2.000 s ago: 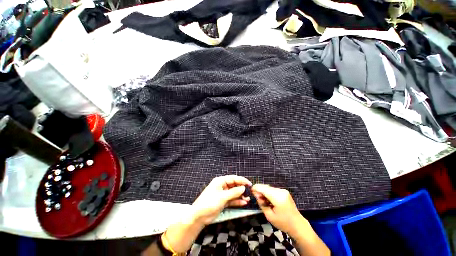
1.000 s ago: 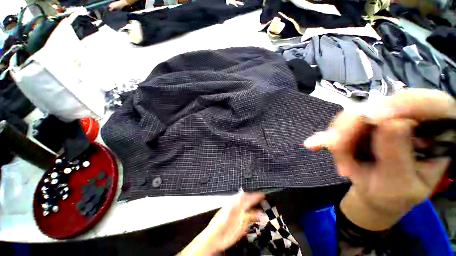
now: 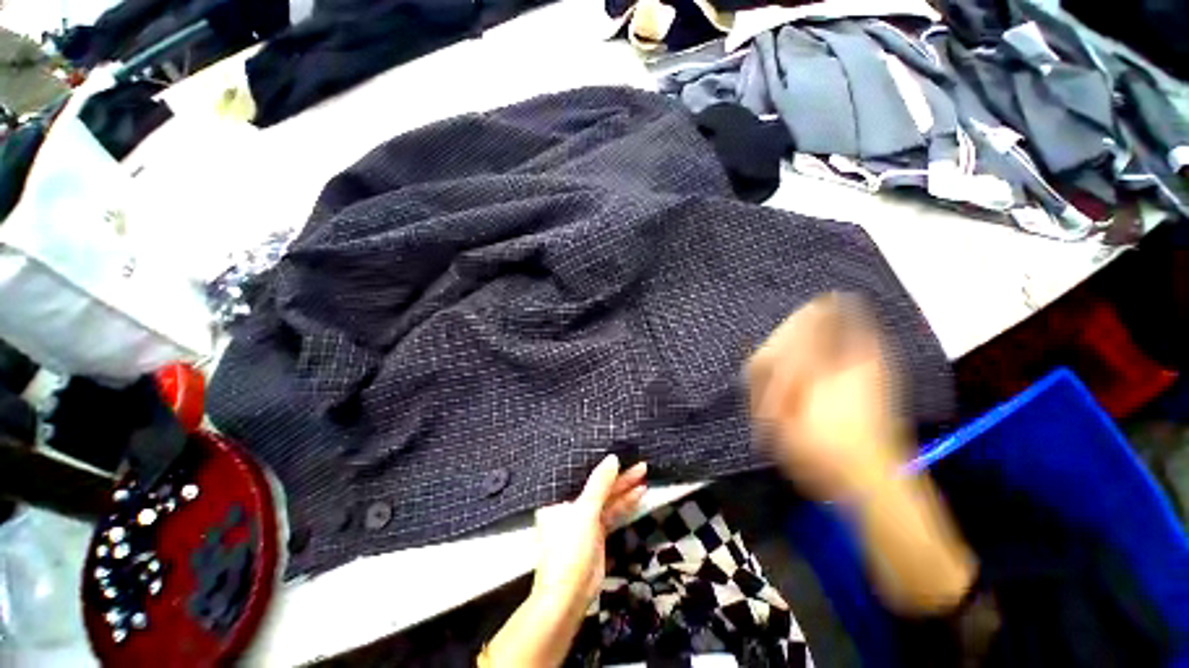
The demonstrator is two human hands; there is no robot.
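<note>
The dark checked garment [image 3: 522,287] lies rumpled on the white table. Dark round buttons [image 3: 378,516] sit along its near edge, left of my hands. My left hand [image 3: 587,529] pinches the near edge of the garment between thumb and fingers. My right hand [image 3: 828,392] is blurred, raised over the garment's right part, with its fingers curled. I cannot tell what it holds; no needle or thread can be made out.
A dark red tray [image 3: 261,502] with dark discs and shiny bits stands at left, by a white bag [image 3: 78,294]. A blue bin [image 3: 1043,522] is below the table at right. Grey garments [image 3: 848,98] lie at back right, black cloth [image 3: 352,52] at the back.
My right hand swung up close at right, then moved back left and away over the garment. My left hand let go of the edge and now pinches it again. The view has shifted.
</note>
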